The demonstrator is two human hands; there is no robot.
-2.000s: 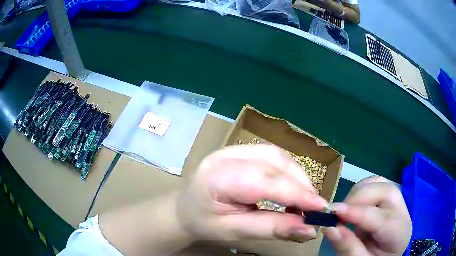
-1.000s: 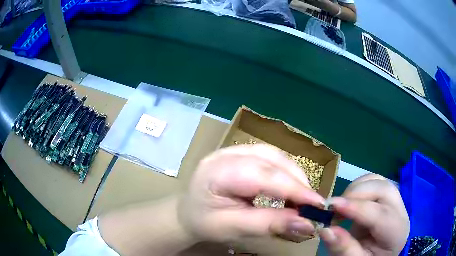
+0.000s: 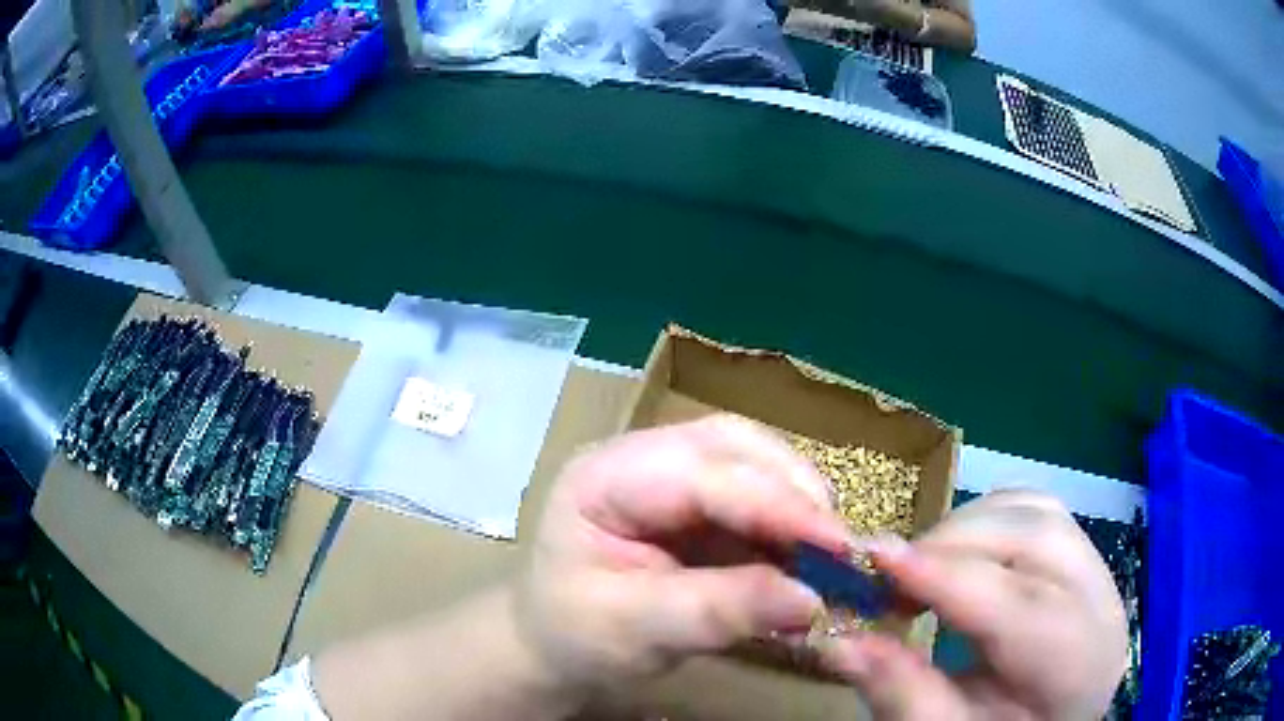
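Observation:
A small dark rectangular piece [image 3: 839, 580], which looks like a loose display module, is held in front of the open carton. My left hand [image 3: 676, 542] pinches its left end between thumb and fingers. My right hand [image 3: 1007, 606] holds its right end with the fingertips. The piece is blurred, so its face details cannot be read. The brown carton [image 3: 789, 378] behind the hands holds many small brass-coloured parts [image 3: 876, 486]. My hands hide the carton's near side.
A stack of circuit boards [image 3: 190, 430] lies on cardboard at left. A labelled plastic bag [image 3: 472, 465] lies beside it. A blue bin [image 3: 1197, 528] with boards stands at right. Beyond the green belt [image 3: 563, 211] are bags, trays and a person's arm [image 3: 901, 14].
The view has tilted upward, showing more of the far side and pink items in a blue tray. The dark piece is still between both hands, now tilted and slightly further left.

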